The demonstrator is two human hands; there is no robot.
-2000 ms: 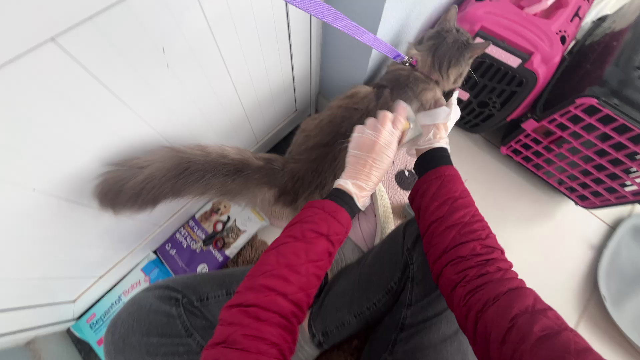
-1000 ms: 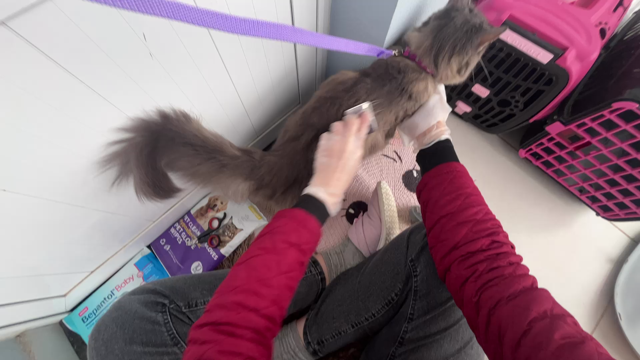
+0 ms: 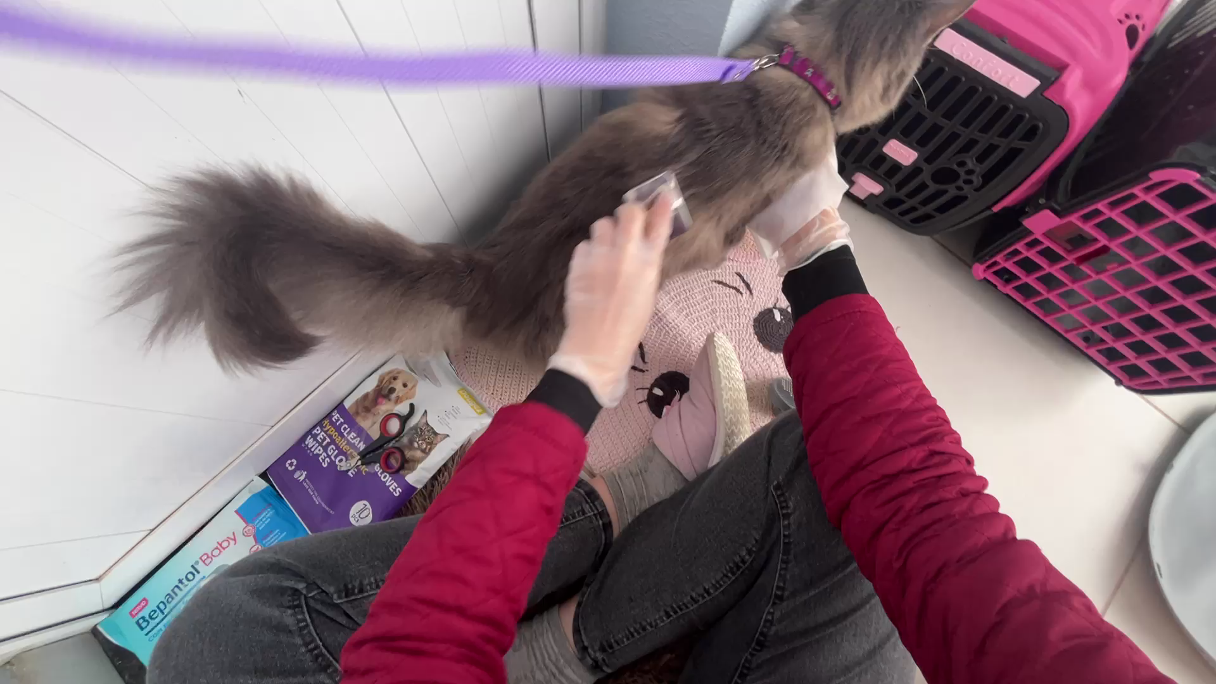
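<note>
A long-haired grey cat (image 3: pixel 608 209) stands on a pink crocheted mat (image 3: pixel 722 304), its tail curled at the left. It wears a purple collar (image 3: pixel 809 76) clipped to a purple leash (image 3: pixel 532 68). My left hand (image 3: pixel 617 285), in a clear disposable glove, holds a small clear-and-metallic object (image 3: pixel 662 198), blurred, perhaps a comb or brush, against the cat's side. Gloved too, my right hand (image 3: pixel 813 234) is at the cat's chest with a white wipe or cloth (image 3: pixel 803 201); its fingers are mostly hidden.
Two pet carriers, one pink with a black door (image 3: pixel 959 133), one black with a pink grille (image 3: pixel 1111 275), stand at the right. A pet wipes pack (image 3: pixel 332 484) with scissors (image 3: pixel 385 442) on it and a turquoise pack (image 3: pixel 171 608) lie by the white wall (image 3: pixel 237 114). A grey round object (image 3: pixel 1187 541) is at the right edge.
My hands were close together near the cat's shoulder; my left hand has since moved back along its side. The cat's tail has curled up from its straighter position.
</note>
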